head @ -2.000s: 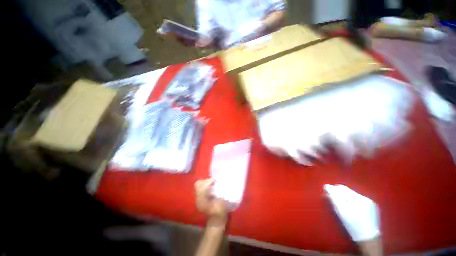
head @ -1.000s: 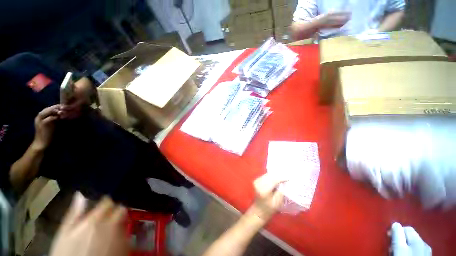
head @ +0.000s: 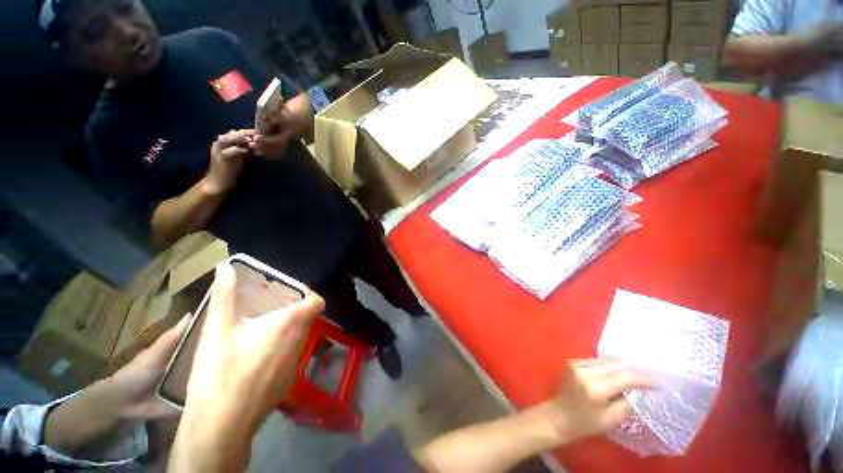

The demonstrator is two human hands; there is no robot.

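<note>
My left hand (head: 601, 395), bare, reaches in from the bottom edge and holds the near left side of an empty bubble bag (head: 682, 344). The bag is limp, whitish pink and dimpled, and lies at or just over the red table (head: 481, 296); I cannot tell if it touches. My right hand is out of the picture. Filled bubble bags with dark content lie in two overlapping piles, a nearer one (head: 568, 217) and a farther one (head: 661, 120).
An open carton (head: 411, 166) stands at the left table edge. Supply bags (head: 813, 388) and cartons (head: 809, 185) are cut off at right. A standing person (head: 268, 194) holds a phone. Another person's hands hold a smartphone (head: 231, 323) at lower left, near a red stool (head: 337, 374).
The view has swung left, so table things sit farther right. My gloved right hand has left the picture. My left hand still holds the bag.
</note>
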